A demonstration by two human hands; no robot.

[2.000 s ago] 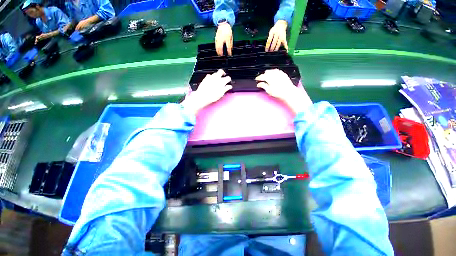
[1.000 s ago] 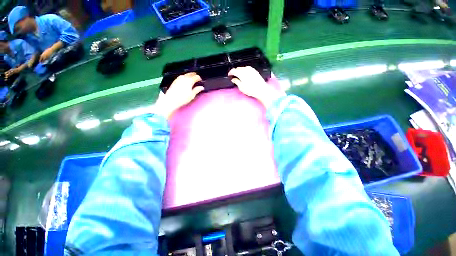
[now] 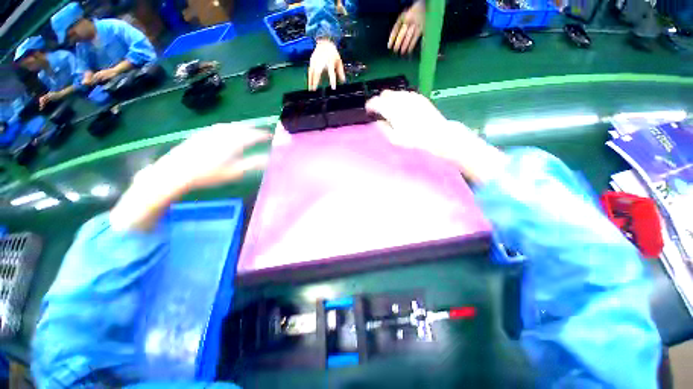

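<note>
A row of black plastic housings [image 3: 327, 110] stands on the far end of the pink foam pad [image 3: 357, 197]. My right hand [image 3: 414, 121] is at the right end of the row, with its fingertips on or against the housings; its grip cannot be told. My left hand [image 3: 201, 163] is blurred, off the foam to the left, with its fingers apart and nothing in it. The black assembly fixture [image 3: 342, 330], with blue bars and a red-handled clamp [image 3: 460, 312], lies in front of the foam.
A large blue tray [image 3: 182, 304] is at the left, partly under my left sleeve. A red bin [image 3: 634, 224] and printed sheets [image 3: 661, 167] lie at the right. Another person's hand [image 3: 327, 64] reaches to the housings, and a second hand [image 3: 406, 29] is beyond them.
My left hand has left the housings and moved left. My right hand remains by the row's right end. The other person's hands are back in view. The view has shifted, showing the fixture more fully.
</note>
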